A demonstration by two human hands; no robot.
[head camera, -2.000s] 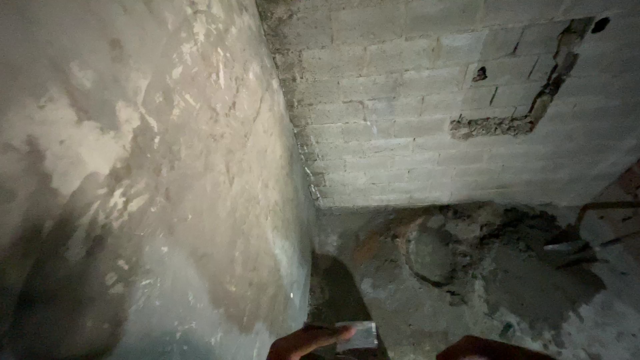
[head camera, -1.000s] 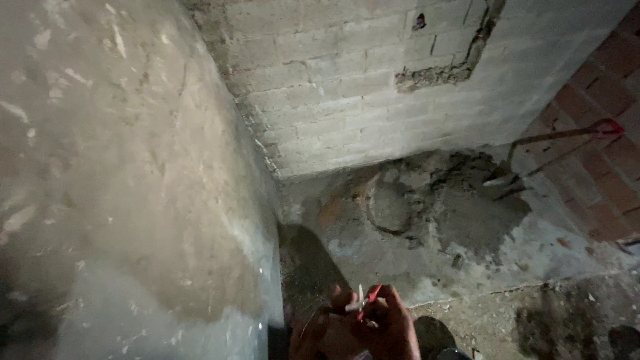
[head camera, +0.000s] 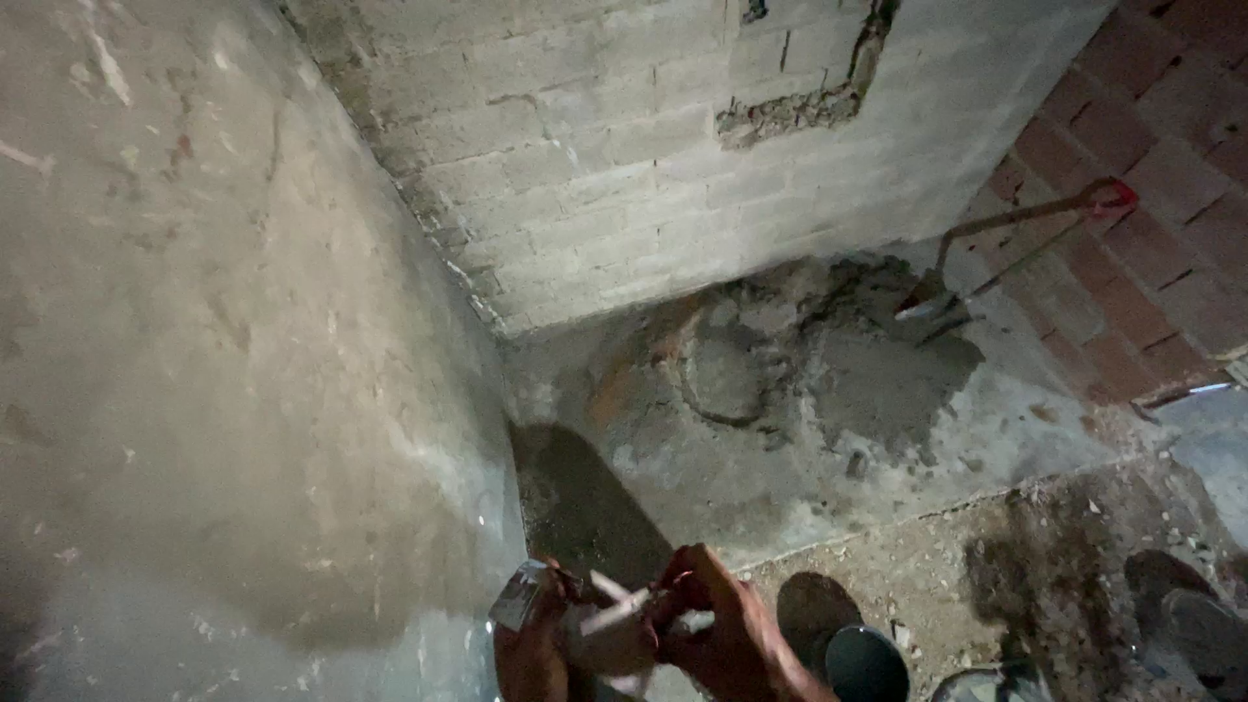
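Low in the head view, my left hand (head camera: 534, 639) and my right hand (head camera: 726, 629) are close together near the foot of the plastered wall. A small, shiny, translucent packet (head camera: 517, 593) is held in my left hand. Thin white strips (head camera: 616, 612), possibly paper, stick out between the two hands, and the fingers of my right hand pinch around their right end. The fingers are dark and blurred, so what exactly they grip is partly hidden.
A plastered wall (head camera: 292, 390) rises close on the left, a concrete block wall (head camera: 604, 195) ahead. Wet mortar (head camera: 877, 375) lies on the floor with a red-handled shovel (head camera: 1014, 214) by the brick wall (head camera: 1160, 205). A dark round container (head camera: 866, 665) stands at lower right.
Two seconds ago my hands were apart at the bottom edge; they have come together over the white strips. A red item seen between the fingers one second ago is not plain now.
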